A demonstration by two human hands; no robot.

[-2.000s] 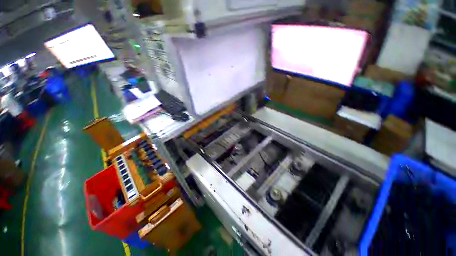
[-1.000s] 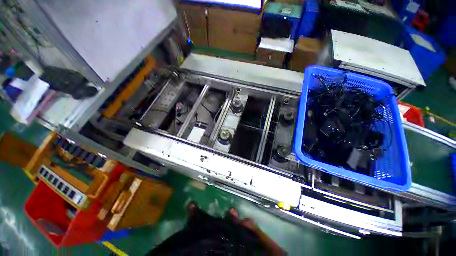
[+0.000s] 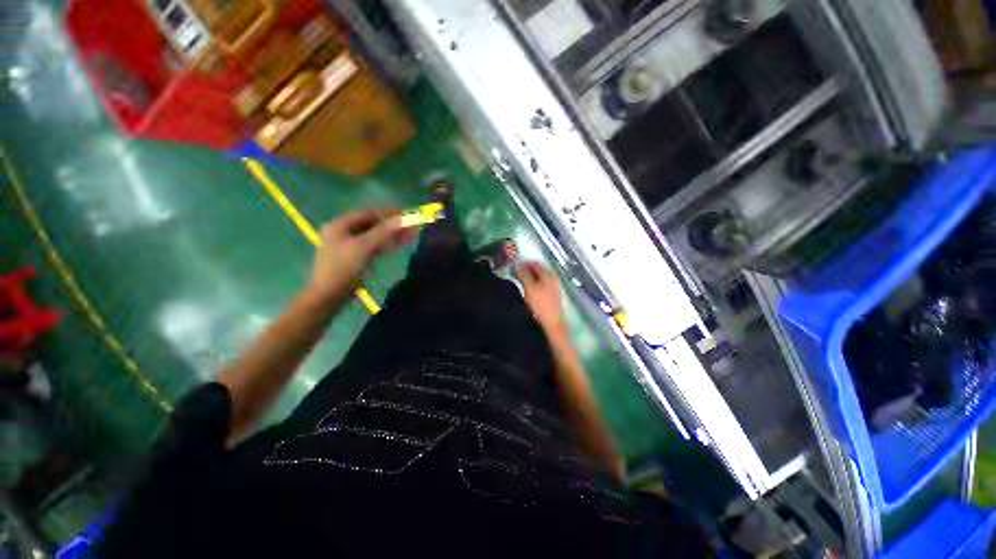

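Observation:
My left hand [image 3: 355, 242] is at the centre left, above the green floor, with its fingers closed on a small yellow object [image 3: 422, 215]. What the object is cannot be told. My right hand [image 3: 541, 293] hangs low beside my dark clothing, near the white conveyor edge. Its fingers are blurred, and whether they hold anything cannot be told. The conveyor bed [image 3: 677, 207] lies to the right, with metal rails and round fittings.
A blue crate [image 3: 836, 339] with black adapters stands at the right. A red bin [image 3: 180, 115] and a brown box-like thing [image 3: 360, 126] are at the upper left, with part of an orange fixture [image 3: 235, 16] above. A red object [image 3: 22, 311] is at the far left.
The view has turned down toward my body, and the conveyor and crate now stand further right. My left hand has come into view with the yellow object. The monitor has left the picture.

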